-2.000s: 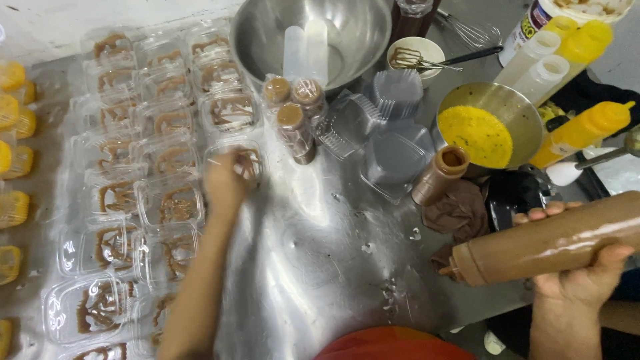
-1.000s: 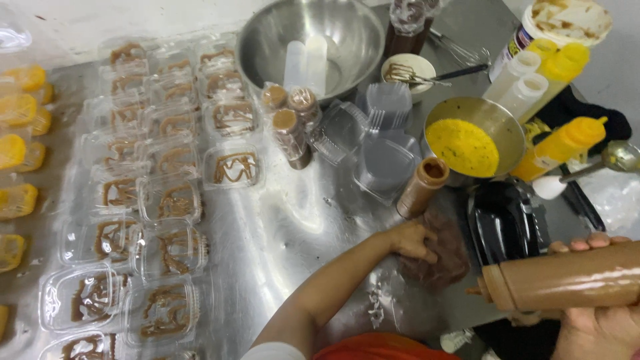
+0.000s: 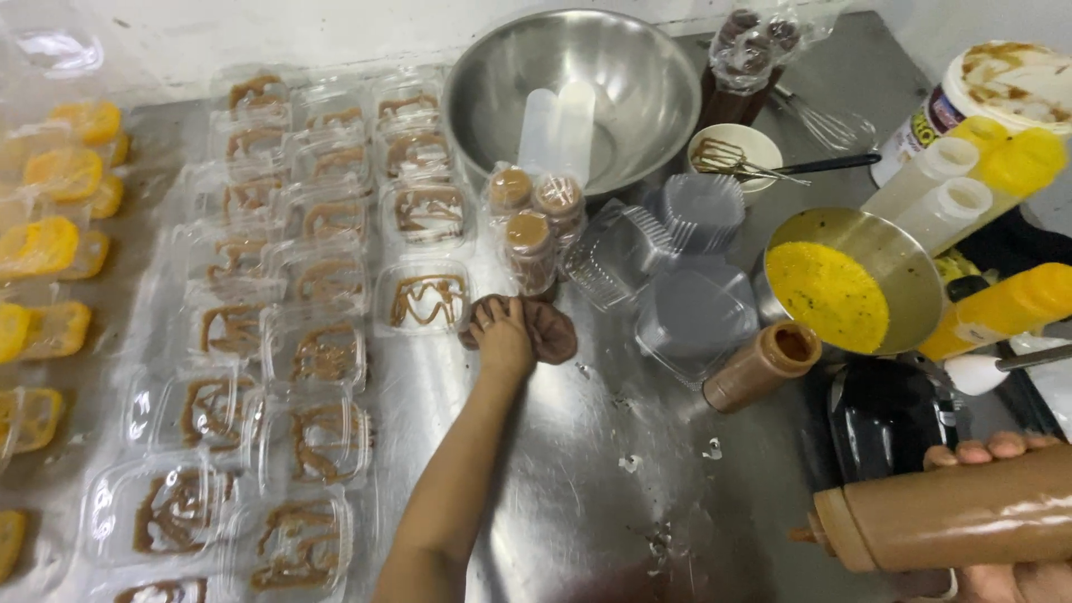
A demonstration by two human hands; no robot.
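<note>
My left hand [image 3: 501, 333] presses on a crumpled brown cloth [image 3: 553, 332] on the steel table, its fingers on the cloth's left part. Just left of it sits a clear plastic container [image 3: 425, 300] with brown sauce lines on its bottom. At the lower right my right hand [image 3: 997, 452] grips a large brown squeeze bottle [image 3: 963, 507], held sideways with its nozzle toward the left. Further left stand rows of open clear containers [image 3: 322, 444] with brown sauce in them. An uncapped brown bottle [image 3: 749, 373] leans near the stacked clear containers [image 3: 695, 310].
A large steel bowl [image 3: 645, 109] stands at the back, with wrapped brown bottles [image 3: 529, 243] before it. On the right are a pan of yellow mixture [image 3: 825, 293], yellow bottles [image 3: 1005, 310], a black tray [image 3: 888, 419], a whisk [image 3: 825, 121] and a white bucket [image 3: 938, 109]. Orange-filled containers [image 3: 54, 243] line the left.
My left hand went from the sauced container to the cloth beside the uncapped bottle, then left with the cloth to beside that container. My right hand still holds the brown bottle.
</note>
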